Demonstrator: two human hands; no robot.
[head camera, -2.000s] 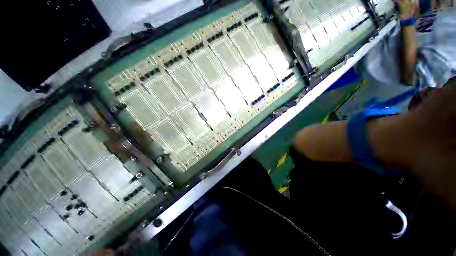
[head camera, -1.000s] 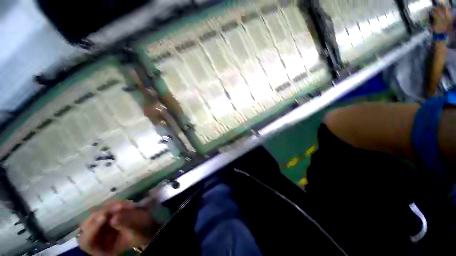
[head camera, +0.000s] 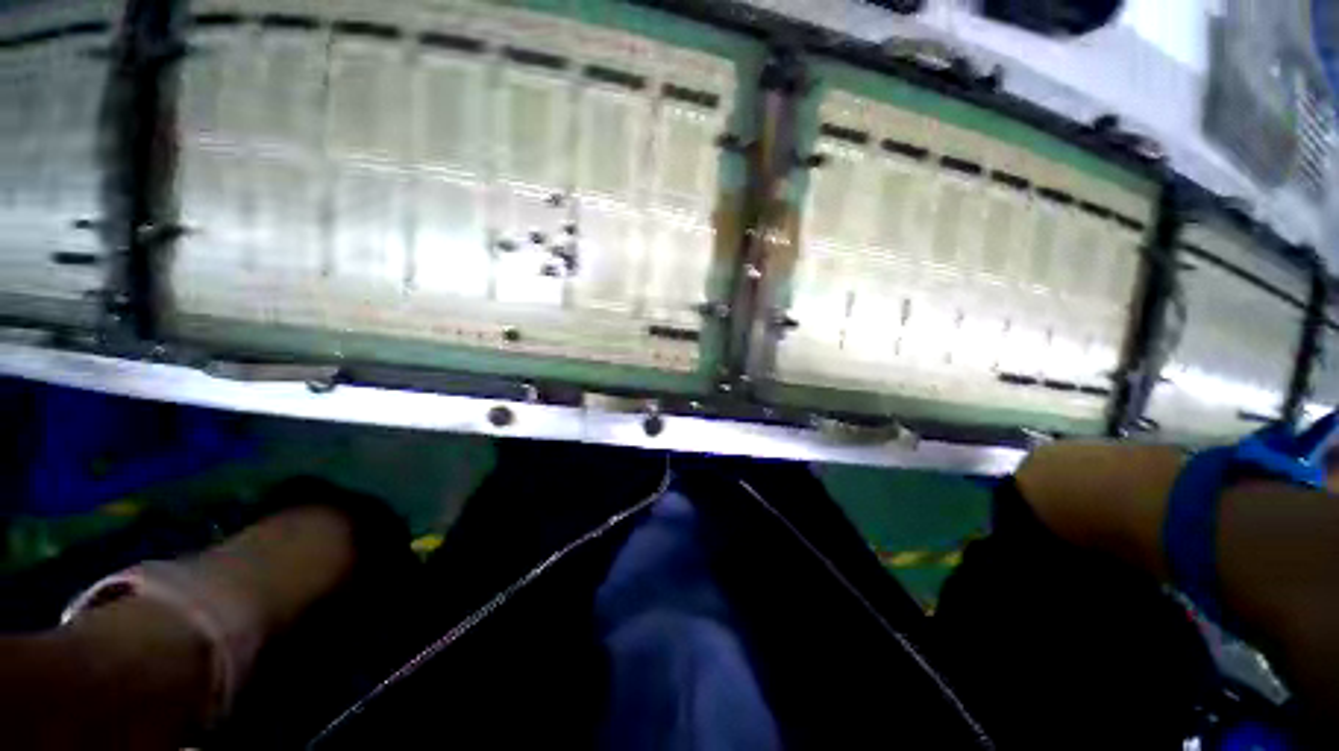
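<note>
A pale circuit board panel (head camera: 455, 162) lies in a dark carrier left of centre. Loose black components (head camera: 555, 253) are scattered on it, and short black component rows run along its far edge. Another panel (head camera: 955, 228) lies to its right, beyond a dark crossbar (head camera: 753, 264). My left hand (head camera: 59, 687) is cut off at the lower left edge, past a pale wristband. My right hand (head camera: 1292, 572) is cut off at the right edge, past a blue wrist strap (head camera: 1197, 514). The fingers of both hands are out of the picture, away from the panels.
A white edge rail (head camera: 441, 408) with dark round holes runs between my body and the carriers. More carriers continue left and right. Part of a black bin (head camera: 1050, 12) shows at the top, with a perforated metal sheet (head camera: 1310, 129) at the upper right.
The view has turned, and the rail line now runs nearly level. My left hand has moved from beside the rail to the lower left edge. The coworker's arm at the right is out of view.
</note>
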